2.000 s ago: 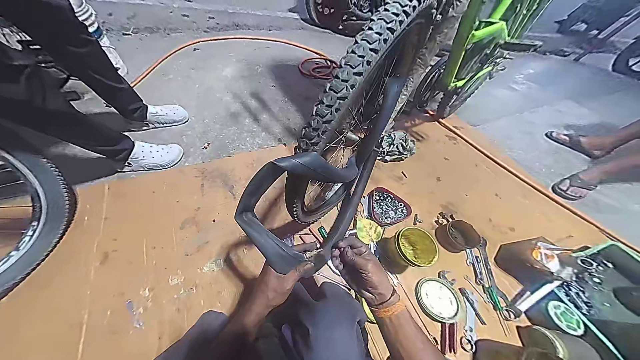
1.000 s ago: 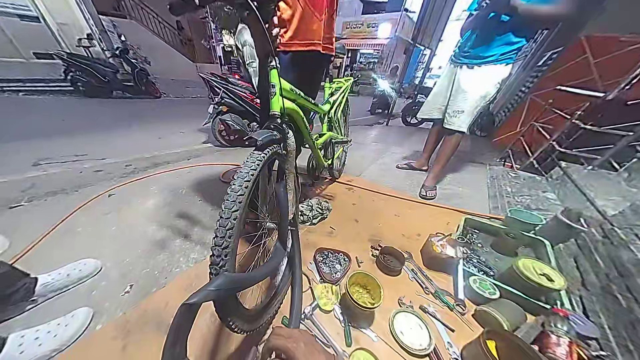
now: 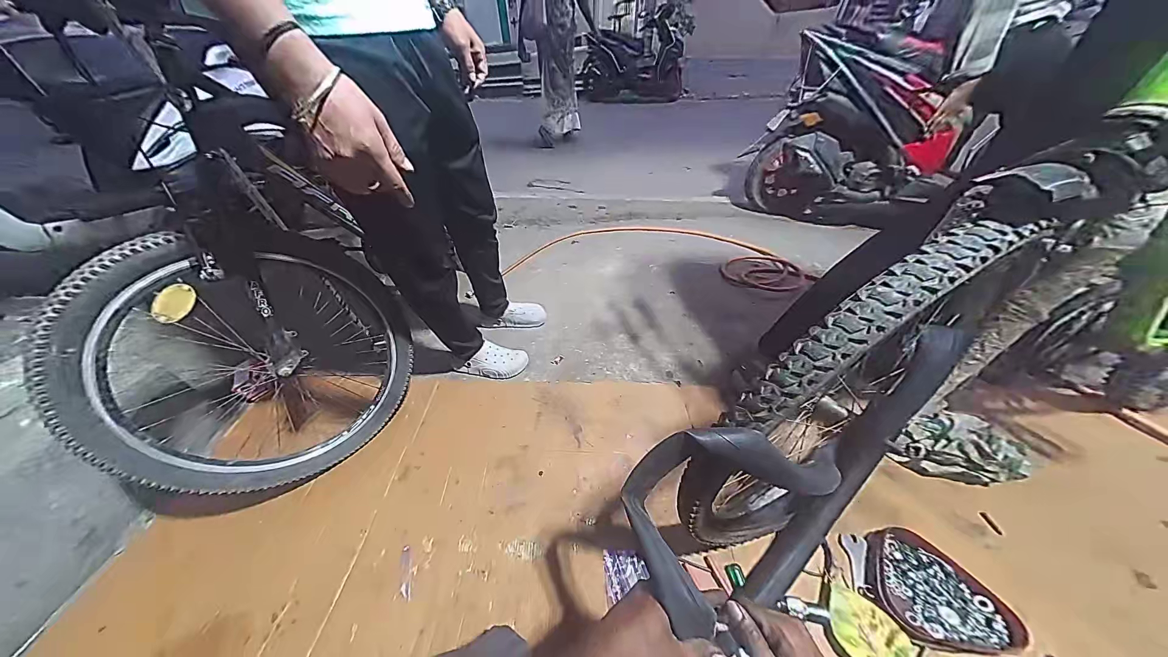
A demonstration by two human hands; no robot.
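Note:
A black rubber inner tube (image 3: 762, 456) rises in a loop from the bottom edge and passes in front of the knobby front tyre (image 3: 894, 292) of a green bicycle. At the bottom edge, my left hand (image 3: 630, 630) is closed on the tube's lower part. My right hand (image 3: 771, 630) pinches the tube just beside it, thumb and fingers close together. Both hands are partly cut off by the frame. To the right of them lie a tray of small metal parts (image 3: 944, 593) and a yellow container (image 3: 862, 625), with a spanner (image 3: 855, 558) between them.
Another bicycle's wheel (image 3: 228, 365) stands on the orange board (image 3: 493, 474) at left. A person in white clogs (image 3: 493, 359) stands behind it, one hand (image 3: 356, 137) hanging down. An orange hose (image 3: 639, 231) lies coiled on the ground. A crumpled cloth (image 3: 958, 447) lies beside the tyre.
The view has swung left, bringing in the left bicycle and the person in clogs. The tube remains in my hands.

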